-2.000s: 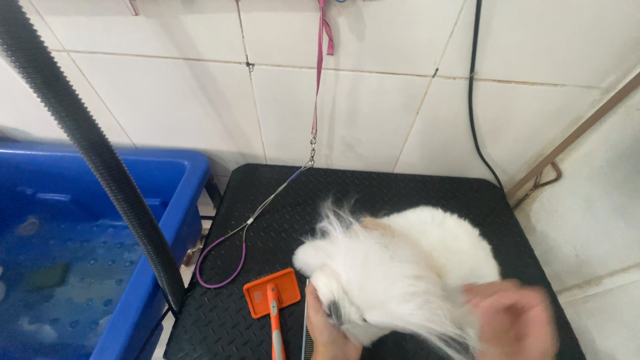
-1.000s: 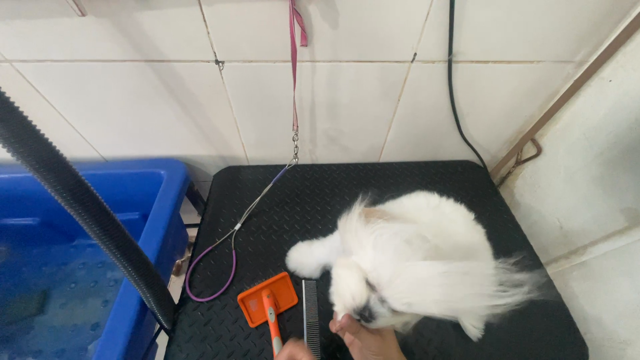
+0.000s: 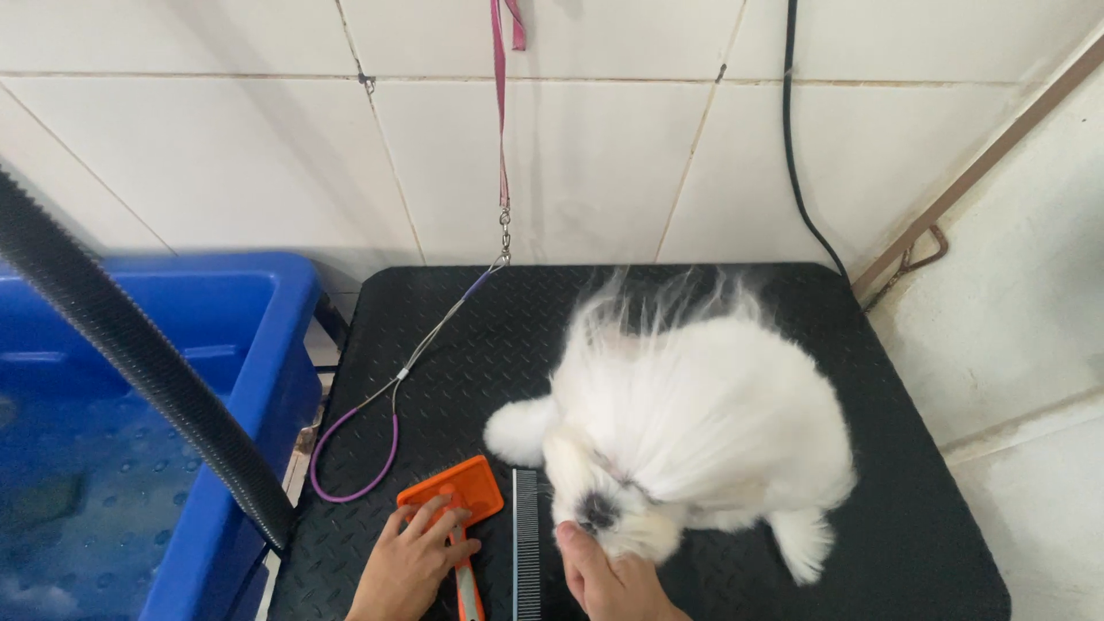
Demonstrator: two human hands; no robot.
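Note:
A white long-haired dog (image 3: pixel 707 414) lies on the black textured grooming table (image 3: pixel 448 345), its muzzle toward the near edge. My right hand (image 3: pixel 617 573) holds the dog at the muzzle and chin, thumb beside the nose. My left hand (image 3: pixel 414 552) rests over an orange slicker brush (image 3: pixel 474 492), fingers spread on its head and the top of its handle; whether they grip it cannot be told. Between my hands a metal comb (image 3: pixel 526 543) lies on the table, its lower end cut off by the frame edge.
A purple-sleeved cable noose (image 3: pixel 392 440) lies on the table, clipped to a pink strap (image 3: pixel 500 112). On the left stand a blue tub (image 3: pixel 293 345) holding water and a black ribbed post (image 3: pixel 147 362). A black cable (image 3: pixel 789 129) hangs on the tiled wall.
My left hand has moved onto the orange brush from beside the comb. The dog's long hair, swept to the right one second ago, now spreads over its head and toward the wall.

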